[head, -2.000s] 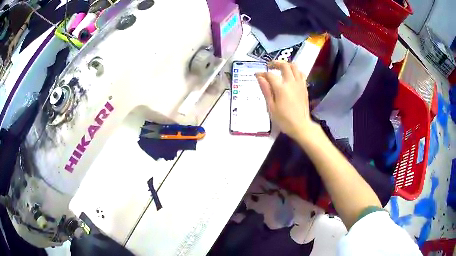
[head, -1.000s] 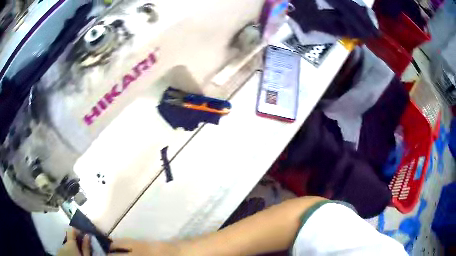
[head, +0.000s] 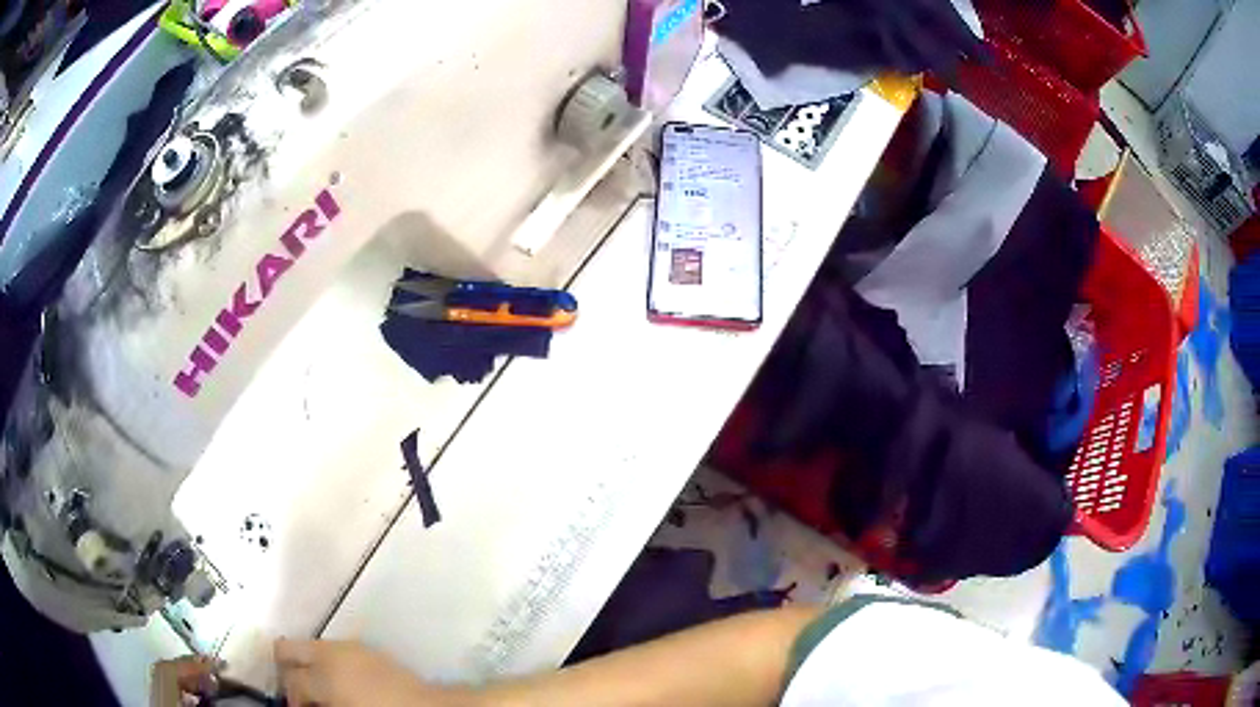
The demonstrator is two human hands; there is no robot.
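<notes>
The white sewing machine (head: 415,124) with pink "HIKARI" lettering crosses the left side. My right hand (head: 346,677) is low at the bottom edge, right of the needle area (head: 187,608), partly cut off. My left hand (head: 183,680) is a small part in the bottom left corner. A bit of dark cloth (head: 246,693) shows between the hands; most of it is outside the picture, and the grip is unclear. Orange-and-blue thread snips (head: 504,304) lie on a navy scrap (head: 449,348). A short dark strip (head: 419,478) lies on the bed.
A lit smartphone (head: 708,228) lies on the table (head: 622,401) near the handwheel (head: 597,113), beside a black-and-white patterned card (head: 802,127). Dark and light grey cloth (head: 953,470) hangs at the table's right edge, by a red basket (head: 1126,470). Cloth scraps lie on the floor.
My right hand has moved from the phone down to the needle area, where my left hand now also shows. The phone's screen differs. The dark piece between the hands shows less than one second ago.
</notes>
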